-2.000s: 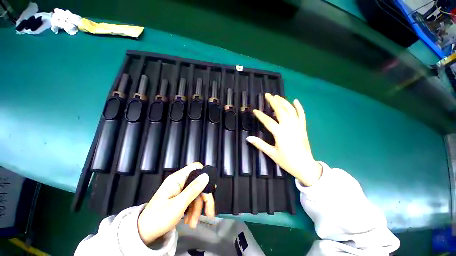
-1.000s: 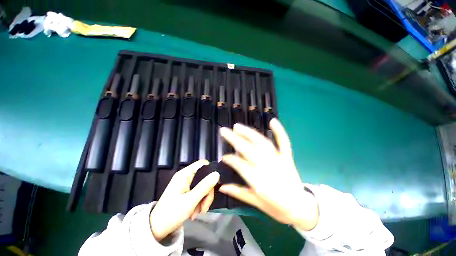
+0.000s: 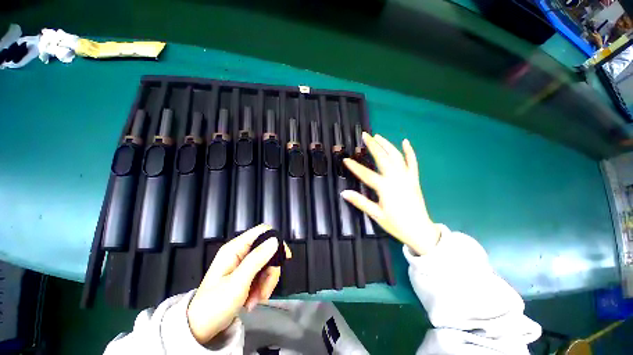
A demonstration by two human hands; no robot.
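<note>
A black ribbed parts tray [image 3: 187, 274] lies on the green bench in front of me. Several black handle housings [image 3: 214, 197] lie side by side in its slots, oval recesses up, copper rings and thinner ends away from me. My left hand [image 3: 236, 277] is over the tray's near edge and holds small black parts [image 3: 272, 244], partly hidden by the fingers. My right hand [image 3: 392, 191] is over the right end of the tray, fingers spread, at the last housings. It covers part of them. I cannot tell whether its fingertips touch or hold anything.
A yellow strip [image 3: 123, 49], a crumpled white wipe [image 3: 58, 45] and a white piece with black spots [image 3: 17, 50] lie at the back left of the bench [image 3: 486, 187]. A blue-edged container [image 3: 566, 26] is at the far upper right.
My right hand has moved from beside my left hand back to the tray's right end, fingers spread. My left hand keeps its hold. The tray appears shifted left in view.
</note>
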